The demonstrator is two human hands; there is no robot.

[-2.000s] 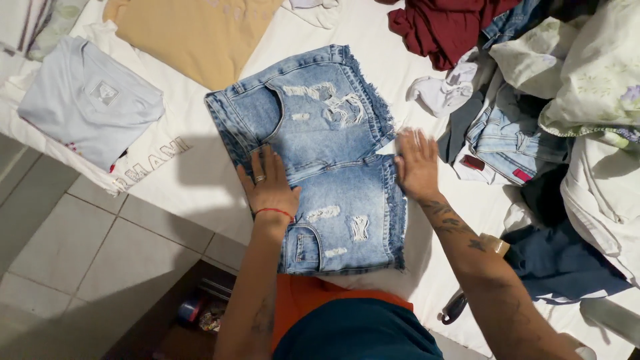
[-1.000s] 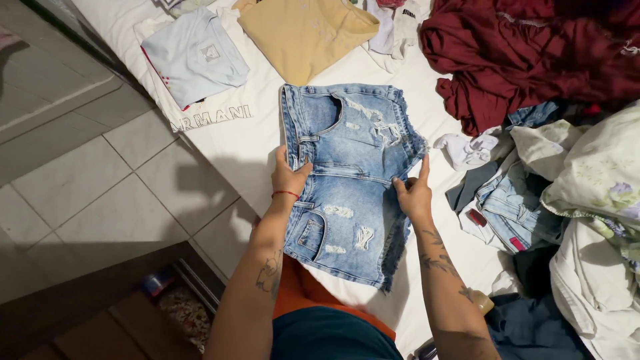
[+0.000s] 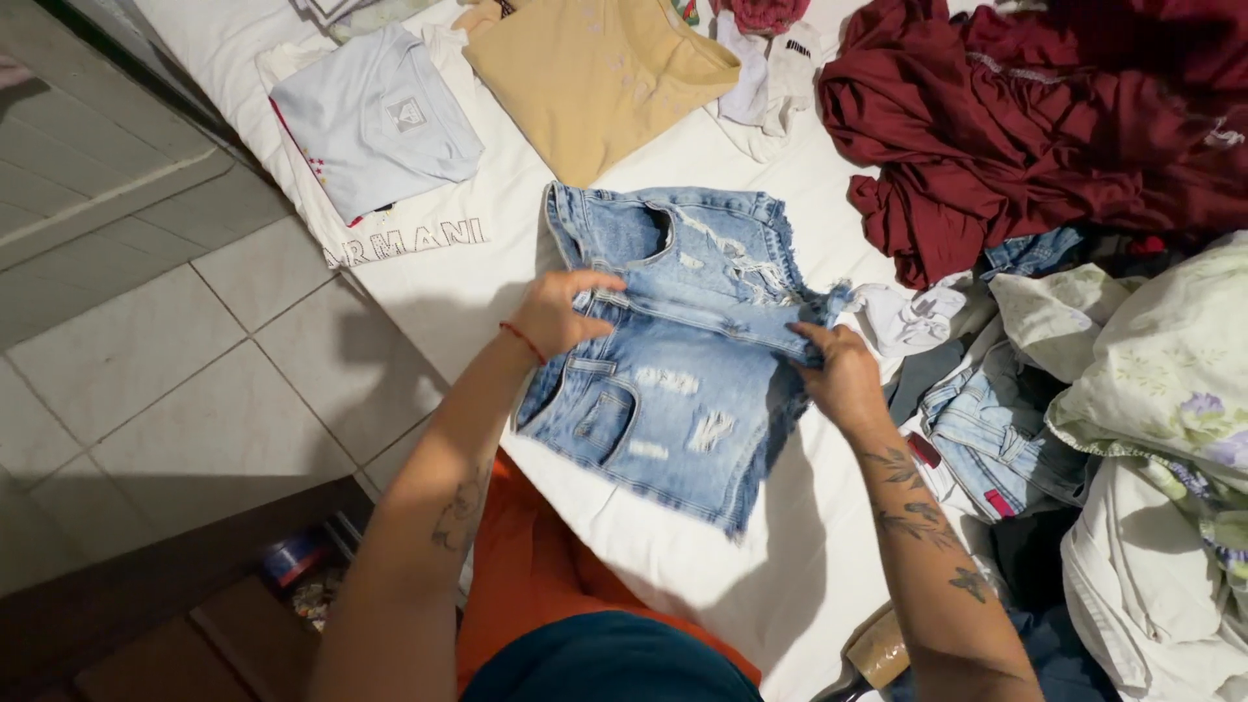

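A pair of distressed blue denim shorts [image 3: 682,341] lies across the white bed sheet, its waistband to the left and its frayed hems to the right. My left hand [image 3: 565,310] pinches the middle of the waistband between thumb and fingers. At the crotch, between the two legs, my right hand [image 3: 837,366] grips the denim, which is slightly raised and creased there. A ridge of fabric runs between the two hands. Some of the right fingertips are hidden by the cloth.
Beyond the shorts are a folded light blue shirt [image 3: 385,127], a yellow shirt [image 3: 595,78] and pale socks [image 3: 765,73]. Dark red cloth [image 3: 1004,127] and a heap of mixed clothes [image 3: 1014,419] are at the right. A brown roll [image 3: 879,648] lies beside my right forearm.
Two seconds ago both hands rested flat on the shorts; now they grip the waistband and crotch. The fabric between them has been drawn up into a fold. The view has shifted.
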